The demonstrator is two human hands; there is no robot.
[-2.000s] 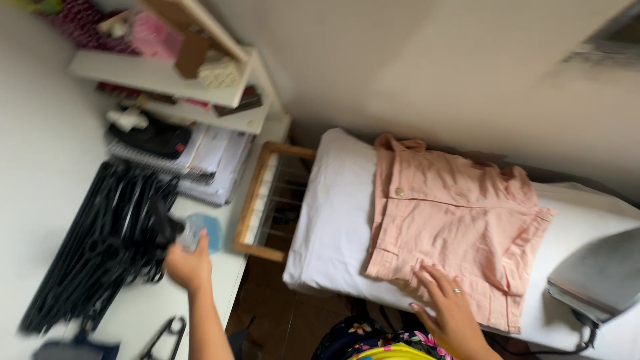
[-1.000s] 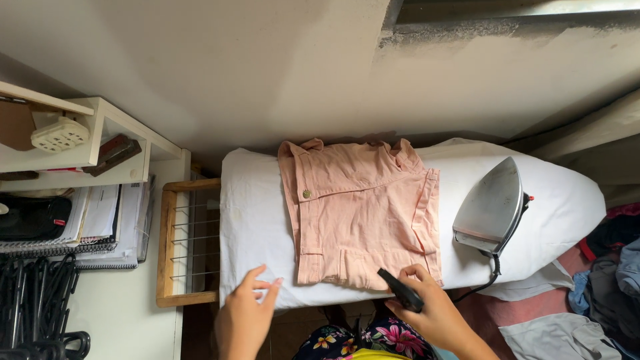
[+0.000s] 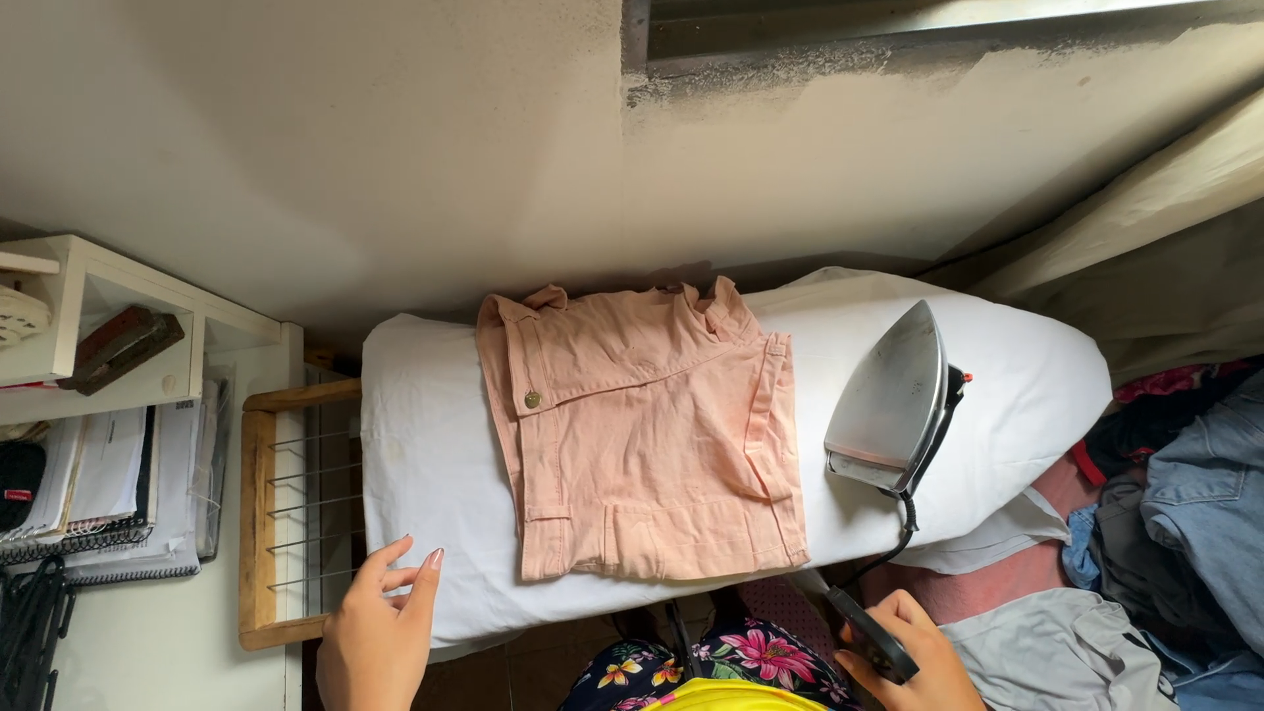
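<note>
A folded pink garment with a metal button (image 3: 652,434) lies on the white-covered ironing board (image 3: 425,415). Right of it, an iron (image 3: 884,400) stands on its heel, its metal soleplate showing and its dark cord hanging over the board's front edge. My left hand (image 3: 380,622) is at the board's front left edge, fingers apart and holding nothing. In my right hand (image 3: 908,652), below the front edge, is a black handheld object (image 3: 872,635); what it is cannot be told.
Left are a wooden-framed wire rack (image 3: 259,513), a white shelf (image 3: 188,326), spiral notebooks (image 3: 128,504) and black hangers (image 3: 35,622). Piled clothes (image 3: 1185,533) lie at the right. The wall (image 3: 444,148) rises behind the board.
My left hand has left the hangers and come to the board. My right hand, which lay on the pink garment, now holds the black object and has moved off the board. The view has swung right.
</note>
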